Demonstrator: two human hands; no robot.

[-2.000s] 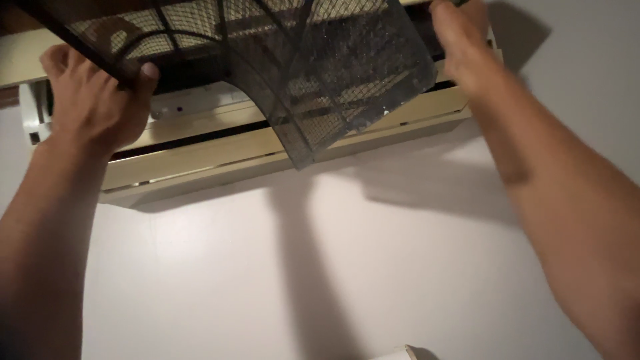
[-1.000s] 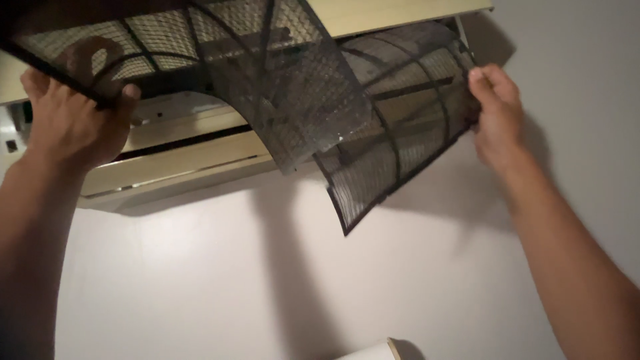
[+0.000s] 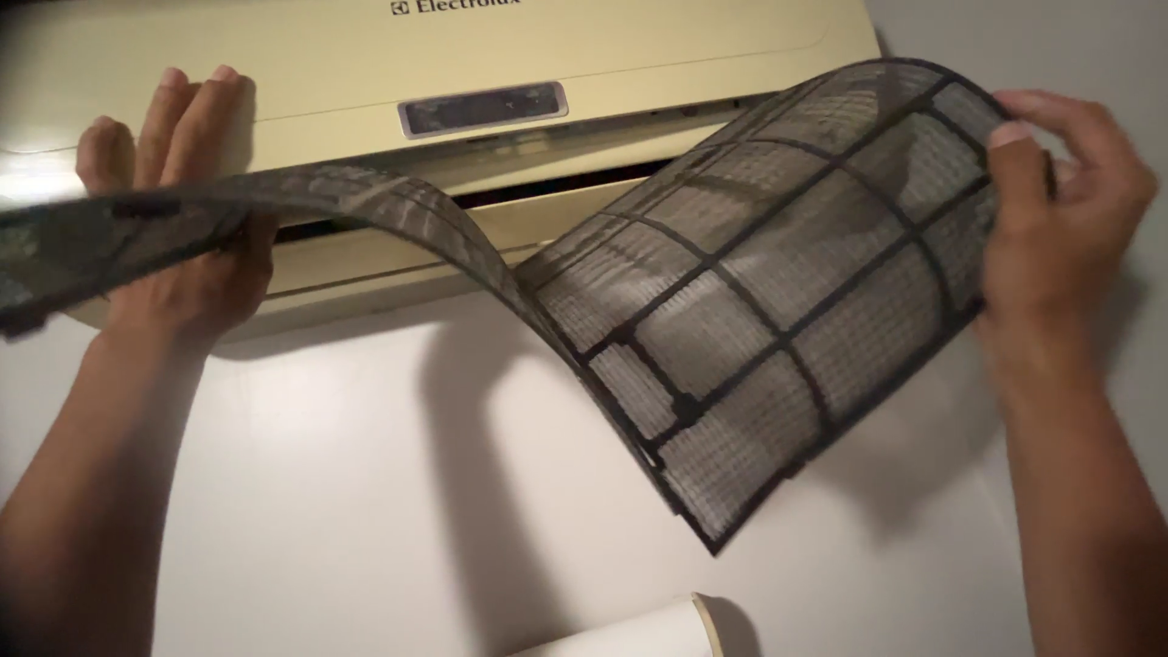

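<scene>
Two black-framed mesh air filters are out in front of a cream Electrolux wall air conditioner [image 3: 639, 46]. My right hand [image 3: 1068, 210] grips the far edge of the right-hand filter [image 3: 776, 265], which is curved and hangs down to a corner over the wall. The left-hand filter [image 3: 365, 196] is seen nearly edge-on and meets the other one near the middle. It passes over my left hand [image 3: 192, 201], whose fingers are spread on the unit's front panel; the thumb is behind this filter, so whether it pinches the filter is hidden.
A dark display window [image 3: 484, 109] sits low on the front panel, above the long dark air outlet slot [image 3: 566, 185]. A white wall [image 3: 319, 474] carries shadows of the arm and filters. At the bottom edge, a white rounded object [image 3: 630, 631] sticks into view.
My right hand has drawn the right-hand filter out from the unit. The front panel, raised earlier, is now lowered, and my left hand's fingers lie on it.
</scene>
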